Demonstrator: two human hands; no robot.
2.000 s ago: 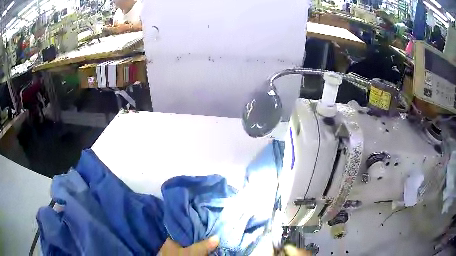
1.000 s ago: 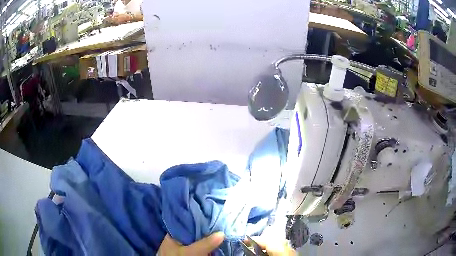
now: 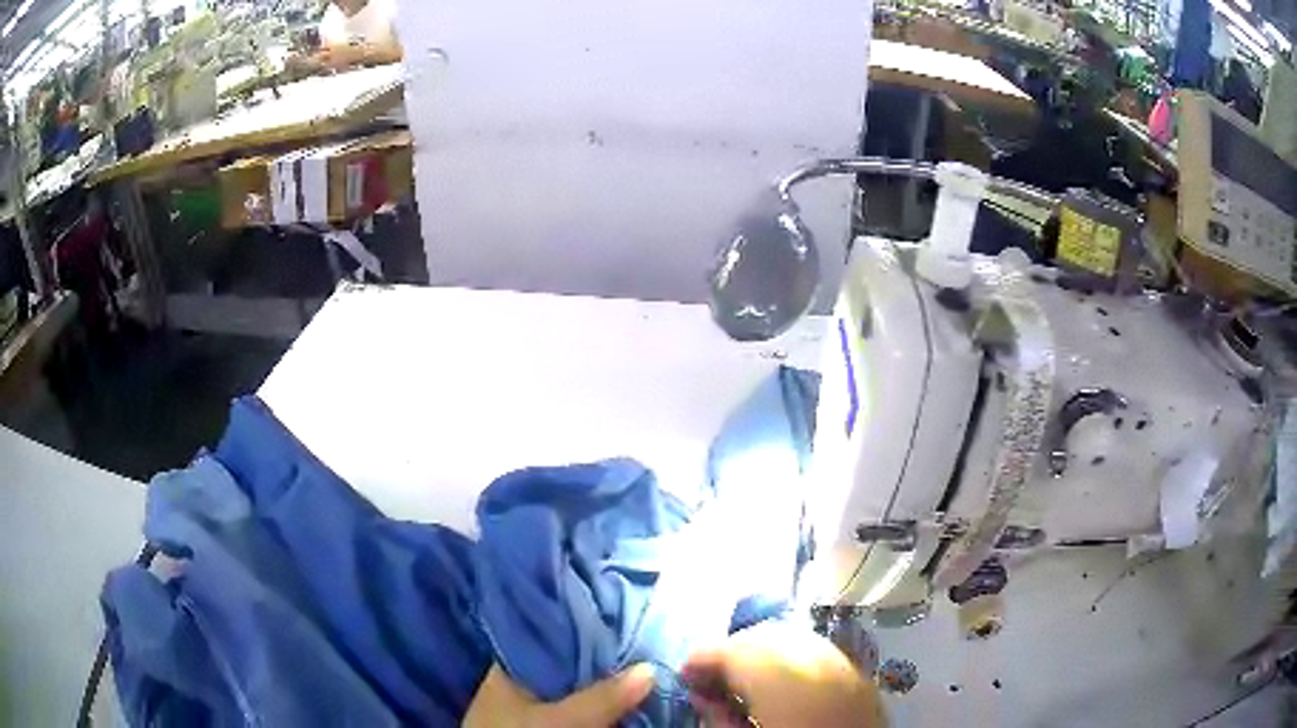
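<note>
The bunched blue garment (image 3: 342, 583) lies across the white table, left of and partly under the sewing machine head (image 3: 910, 413). My left hand (image 3: 562, 704) is at the bottom edge, thumb pressed on the cloth and gripping it; it is partly cut off. My right hand (image 3: 790, 683) is just right of it, near the needle area, with bent fingers meeting at the cloth. A small dark thing shows at its fingertips, too unclear to name. The needle and presser foot are hidden by glare and the hand.
A gooseneck lamp (image 3: 764, 270) hangs left of the machine head. A white post (image 3: 954, 221) stands on top of the machine. A pale partition (image 3: 640, 142) rises behind the table (image 3: 413, 384). A control panel (image 3: 1237, 192) is at upper right. Shelves and benches stand beyond.
My right hand has come further into view and closer to my left. The dark pointed tool seen at its fingers a second ago is now mostly hidden. The garment's middle bunch has shifted slightly.
</note>
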